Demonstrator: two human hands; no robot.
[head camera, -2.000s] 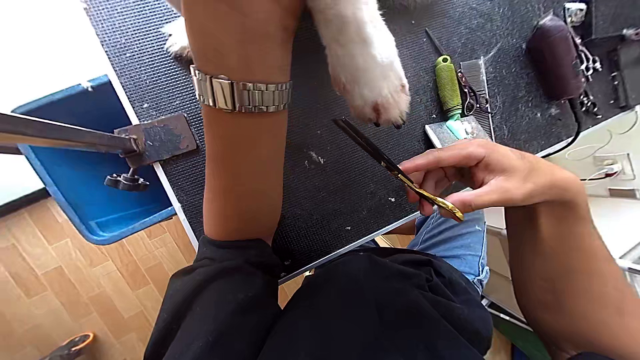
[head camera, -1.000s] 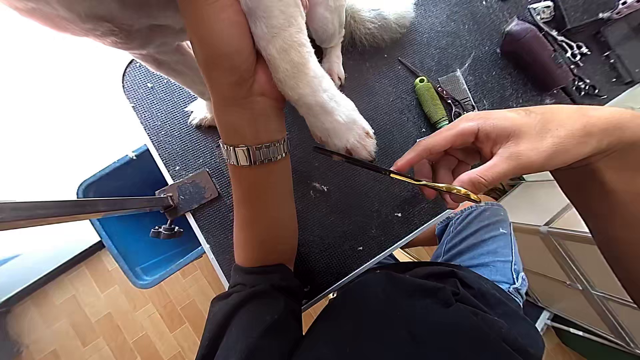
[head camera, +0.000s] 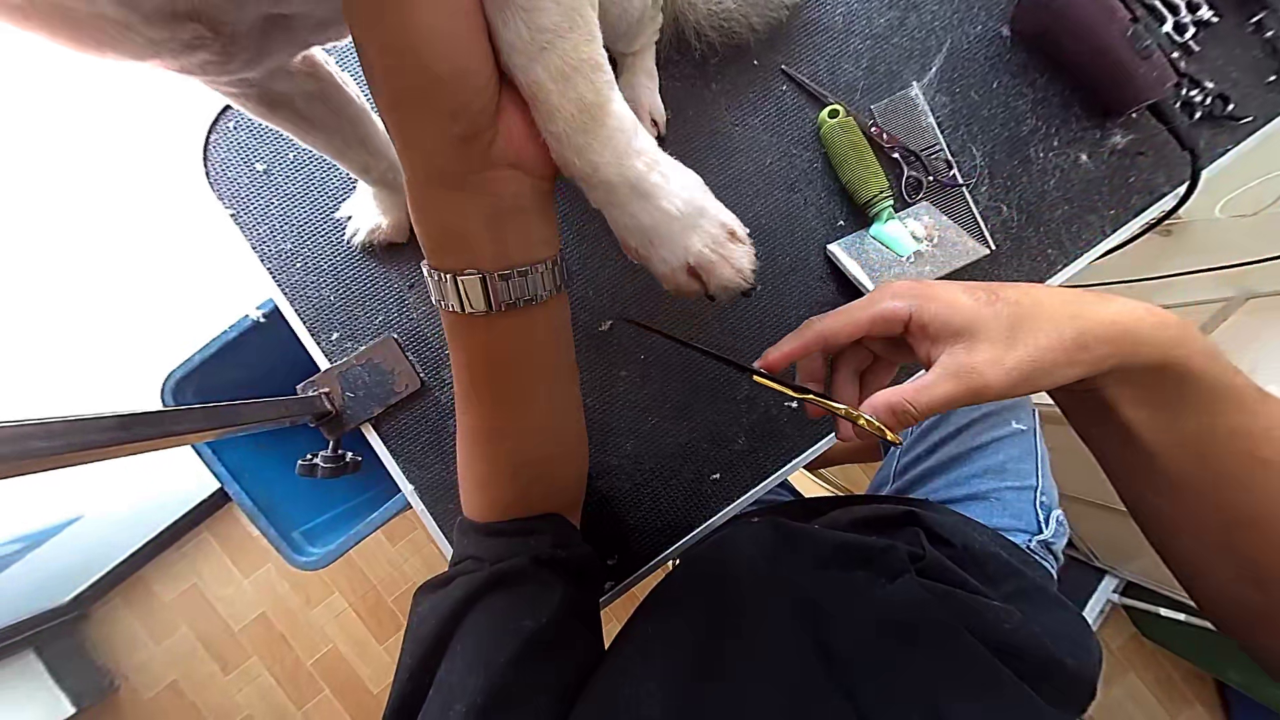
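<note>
My left hand (head camera: 490, 130), below a metal watch on the wrist, is closed behind the raised front leg (head camera: 575, 100) of a white dog; its fingers are mostly hidden. The leg's paw (head camera: 700, 240), with dark claws, hangs over the black grooming table (head camera: 680, 430). My right hand (head camera: 900, 350) holds grooming scissors (head camera: 760, 380) with black blades and gold handles. Their blades look closed, pointing left just below the paw without touching it. Another paw (head camera: 375, 212) of the dog stands on the table at the left.
A green-handled slicker brush (head camera: 858, 165), purple scissors (head camera: 905, 160) and a metal comb (head camera: 930, 150) lie beyond my right hand. A dark clipper or dryer (head camera: 1095, 50) with a cord and several scissors are at upper right. A clamped metal arm (head camera: 170, 425) and blue bin (head camera: 290, 480) are at left.
The scissor blades, slightly apart two seconds ago, are now together. The view has shifted, showing more of the dog. My left hand now shows on the leg.
</note>
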